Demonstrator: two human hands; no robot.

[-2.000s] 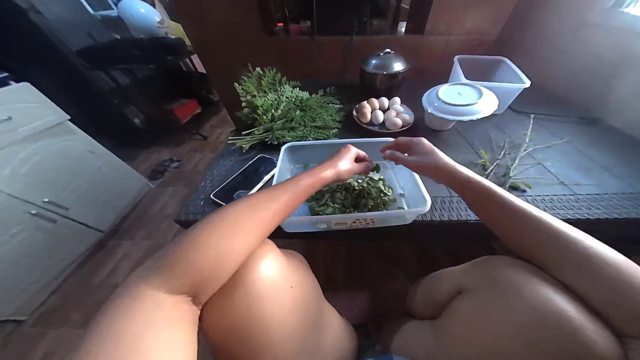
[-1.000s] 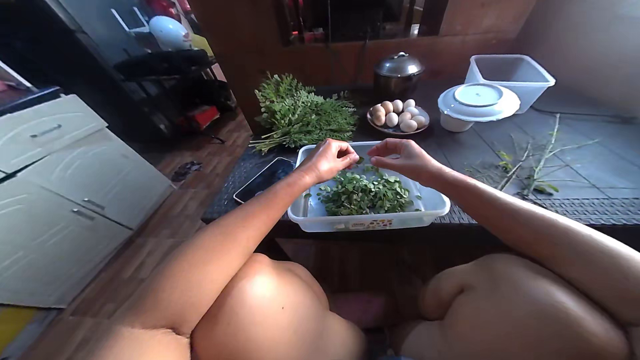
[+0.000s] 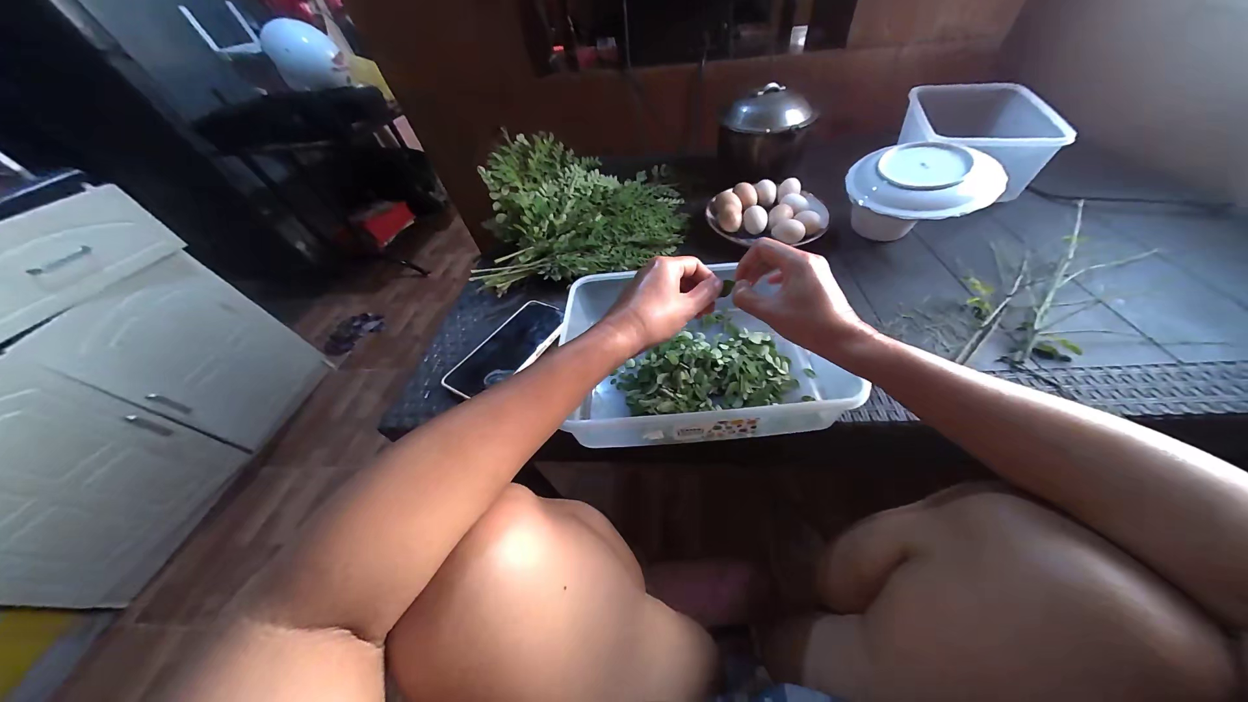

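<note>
Both hands are close together over the far side of a shallow translucent plastic container [image 3: 624, 427]. My left hand [image 3: 673, 297] has its thumb and fingertips pinched at a small green leaf [image 3: 726, 288]. My right hand [image 3: 795, 292] pinches at the same small sprig from the other side, its fingertips almost touching those of the left. Below them a heap of small picked green leaves [image 3: 707, 370] lies in the container. A large bunch of leafy green stems [image 3: 585, 210] rests on the table behind and to the left of it.
Stripped stems [image 3: 1048, 297] lie on the tiled tabletop at right. Farther back are a plate of eggs [image 3: 768, 210], a lidded metal pot [image 3: 767, 127], a bowl covered by an upturned plate [image 3: 926, 180] and a plastic tub [image 3: 994, 132]. A tablet-like device [image 3: 502, 346] lies left of the container.
The hands stay over the container, fingertips pinched close together; they were farther apart two seconds ago. The view has shifted somewhat.
</note>
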